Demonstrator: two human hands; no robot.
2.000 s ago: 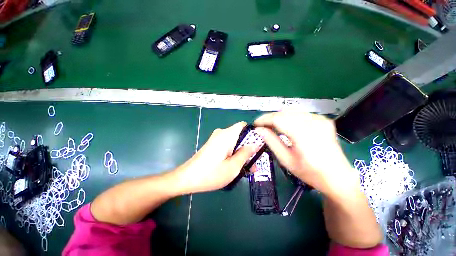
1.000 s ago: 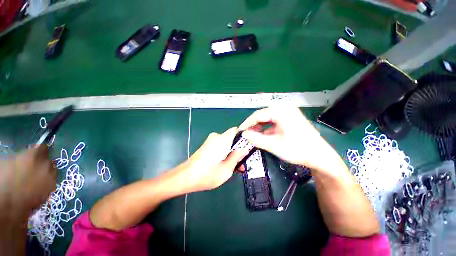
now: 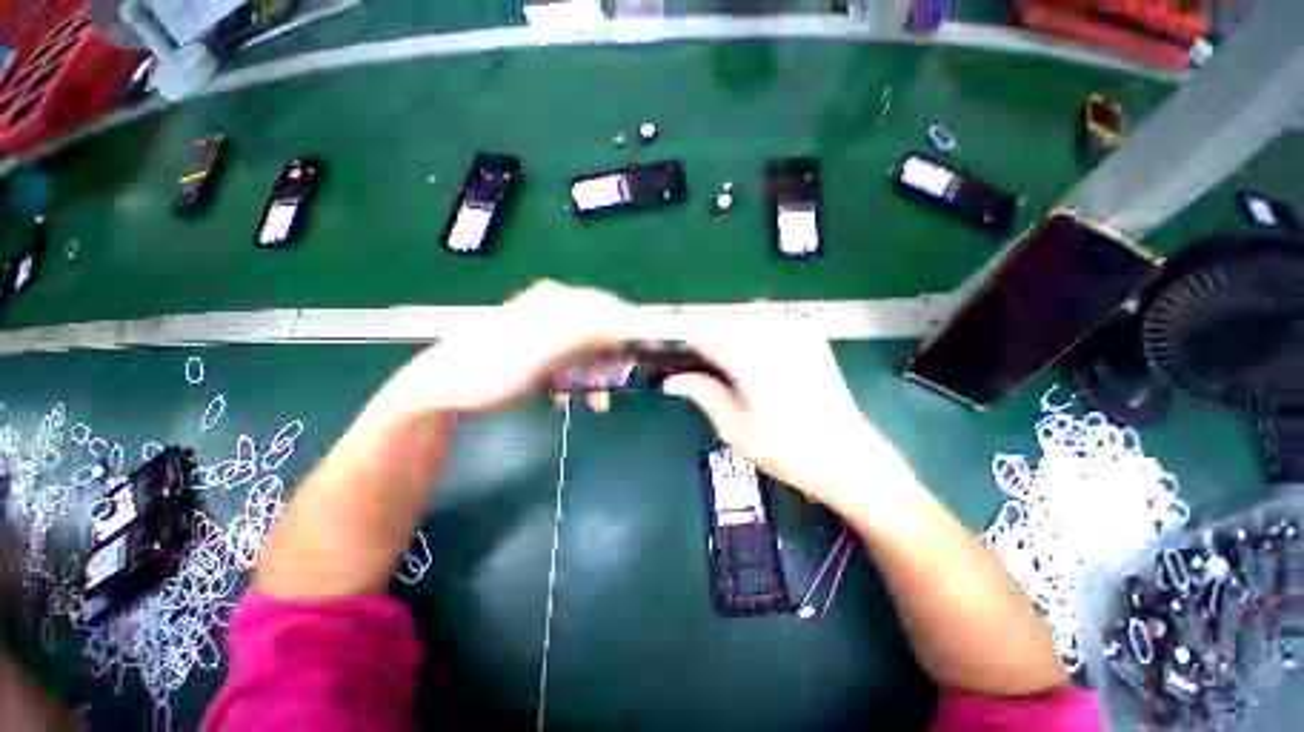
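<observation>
My left hand (image 3: 501, 350) and my right hand (image 3: 758, 379) hold a black keypad phone assembly (image 3: 618, 372) between them, just in front of the pale rail. The fingers hide much of it. A second phone assembly (image 3: 744, 529) lies on the green bench below my right hand, its pale part towards the rail. Tweezers (image 3: 827, 575) lie to the right of it, partly under my right forearm.
White oval rings pile at left (image 3: 179, 594) and right (image 3: 1087, 515). Black phones (image 3: 136, 536) lie on the left pile. A clear bag of small components (image 3: 1208, 615), a large smartphone (image 3: 1033, 308) and a fan (image 3: 1233, 329) stand right. Several phones lie on the belt (image 3: 615, 93).
Both hands have moved up and left with the held phone, now turned level. The lying phone is more uncovered. Another person's hand has left the left pile. The belt phones have shifted.
</observation>
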